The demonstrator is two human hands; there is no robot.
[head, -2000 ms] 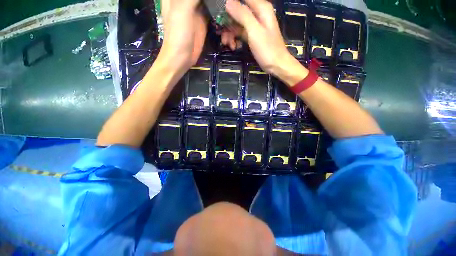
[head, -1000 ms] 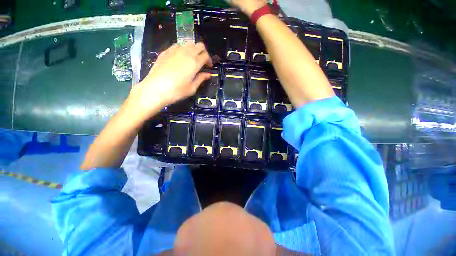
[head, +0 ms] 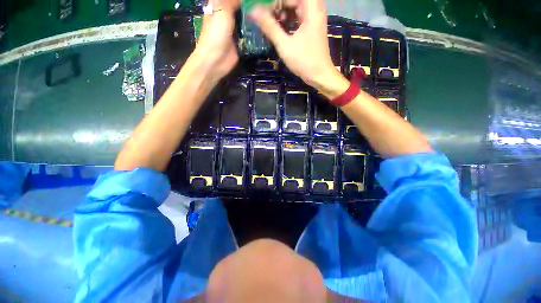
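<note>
My left hand [head: 218, 36] and my right hand [head: 299, 44] are at the top of the view, above the tray's far part. Between them they hold a phone unit [head: 254, 36], dark with a green-silver board, partly hidden by fingers and blurred. Below is a black blister tray [head: 178, 183] with rows of display assemblies [head: 263, 163], black with gold-yellow strips. The pockets left of the middle row hold no display. A green board [head: 198, 25] shows at the tray's far left, partly behind my left hand.
Spare boards [head: 133, 74] lie on the green bench [head: 77, 127] left of the tray, with an empty black frame [head: 63, 70] farther left. Clear film [head: 150, 65] lies along the tray's left edge. Several dark devices [head: 117, 7] are beyond the bench edge.
My right hand has come back from the far edge to meet my left, which rose from the middle row. A display there has gone from its pocket. Both hands now hold a unit.
</note>
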